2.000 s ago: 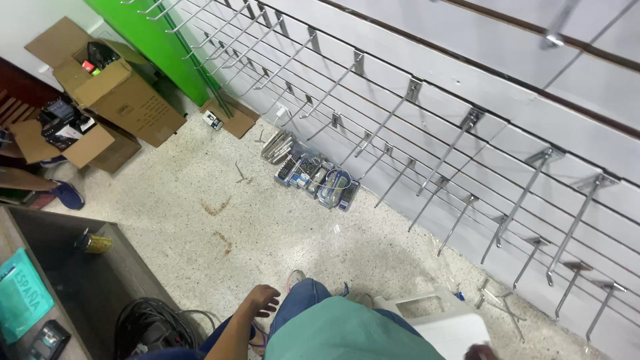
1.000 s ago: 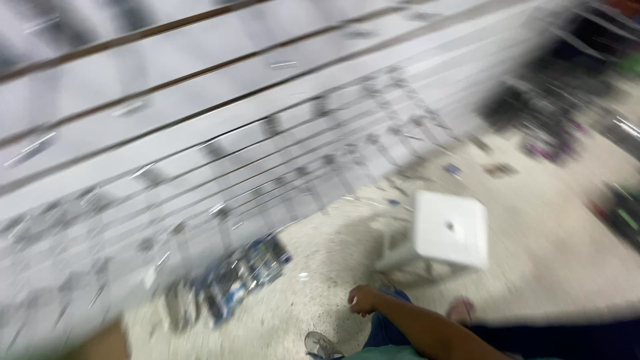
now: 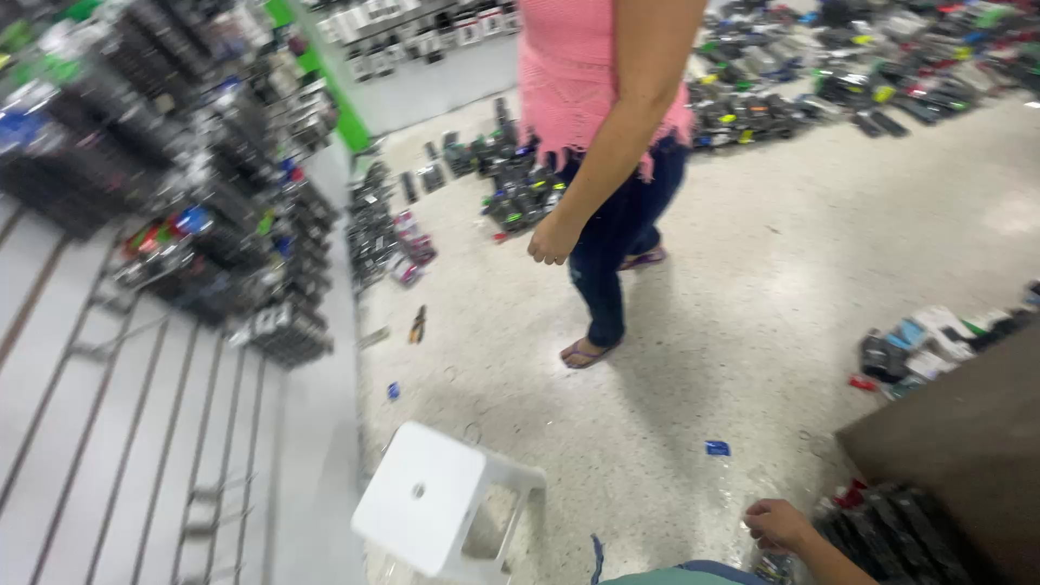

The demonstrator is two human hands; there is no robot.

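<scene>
My right hand (image 3: pixel 776 524) hangs at the lower right, fingers loosely curled and somewhat apart, with nothing visible in it. Packaged goods (image 3: pixel 902 528) stand on the floor just right of it, beside a brown panel. My left hand is out of view. My green shirt (image 3: pixel 691 575) shows at the bottom edge. To the left of it stands a white plastic stool (image 3: pixel 426 496) with a hole in its seat. Orange-and-black handled pliers (image 3: pixel 418 325) lie on the floor beyond the stool.
Another person in a pink top (image 3: pixel 569 73) stands ahead, one arm hanging. Packaged goods (image 3: pixel 756 106) cover the floor behind them. At left is a slatwall (image 3: pixel 146 422) with hooks and hanging packages. A brown furniture panel (image 3: pixel 959 447) rises at right; a blue packet (image 3: pixel 717 448) lies nearby.
The view has swung far round, away from the mostly bare hooks. The person in pink, the filled hooks and the brown panel now show. My left hand, visible two seconds ago, is out of view.
</scene>
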